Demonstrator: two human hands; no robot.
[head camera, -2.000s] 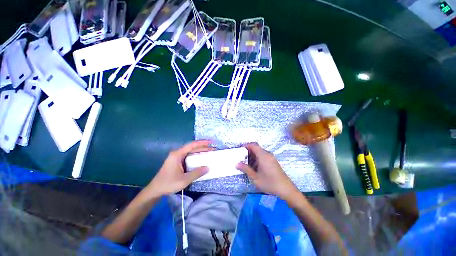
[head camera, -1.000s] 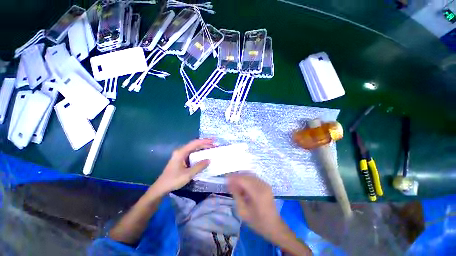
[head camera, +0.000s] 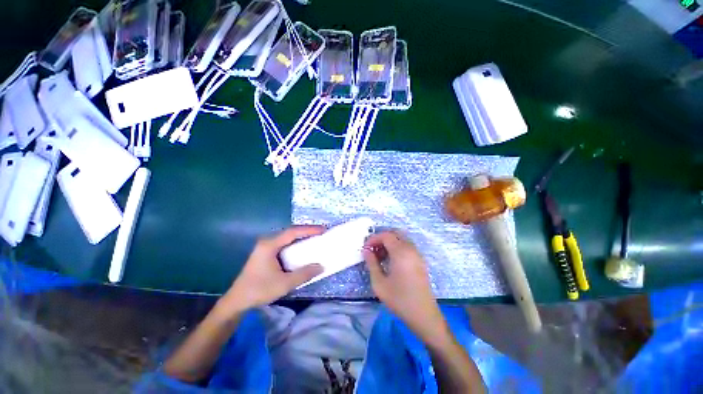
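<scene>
A white power bank unit (head camera: 327, 250) is held slightly tilted above the near part of the silvery mat (head camera: 416, 181), its right end higher. My left hand (head camera: 270, 265) grips its left end, thumb on the near edge. My right hand (head camera: 397, 265) is at its right end, with thumb and fingertips pinched together at the end face. Whether they hold a cable or part there is too small to tell. No trailing cable is visible below the unit.
The mallet (head camera: 501, 238) lies on the mat's right side. Pliers (head camera: 565, 254) and a dark-handled tool (head camera: 623, 231) lie further right. Loose white covers (head camera: 96, 150) and a white strip (head camera: 129, 225) are left. Cabled open housings (head camera: 376, 65) line the back. White slabs (head camera: 489, 105) are stacked back right.
My right hand has come back from a blurred position below the unit to its right end. The unit is now more tilted. The cable hanging at left two seconds ago no longer shows.
</scene>
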